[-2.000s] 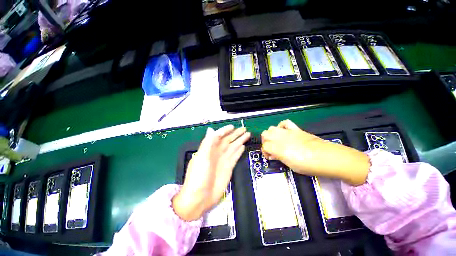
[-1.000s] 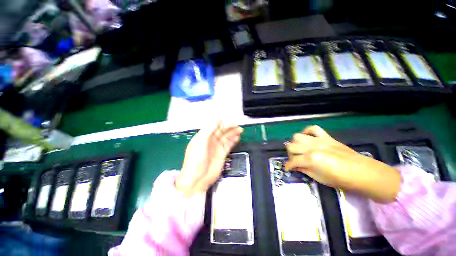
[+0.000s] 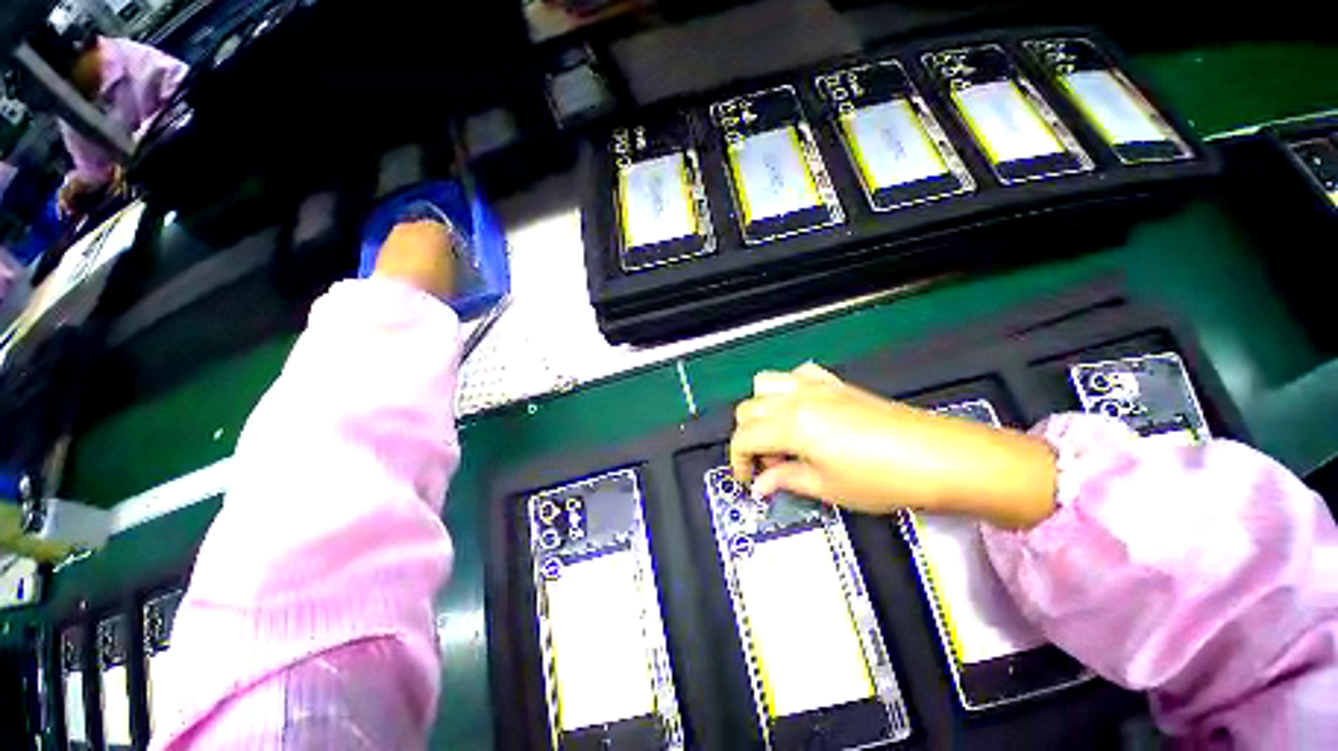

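Note:
A black foam tray (image 3: pixel 502 514) lies in front of me with several phone housings in its slots. My right hand (image 3: pixel 785 440) is over the camera end of one phone housing (image 3: pixel 807 631), fingers bent down at its round openings; whether it holds a small part is hidden. My left hand (image 3: pixel 421 257) reaches into the blue parts bin (image 3: pixel 481 242); its fingers are hidden inside. Another phone housing (image 3: pixel 602 646) to the left shows its camera openings uncovered.
A stack of black trays (image 3: pixel 880 242) with phone housings stands at the back right. Another tray's housings (image 3: pixel 115 682) are at lower left, partly behind my left sleeve. A white sheet (image 3: pixel 550 316) lies under the bin. A person in pink (image 3: pixel 135 91) is at upper left.
My left hand has moved from beside the right hand, palm up, forward and left into the blue bin. My right hand stays at the same housing's camera end. The camera view has shifted.

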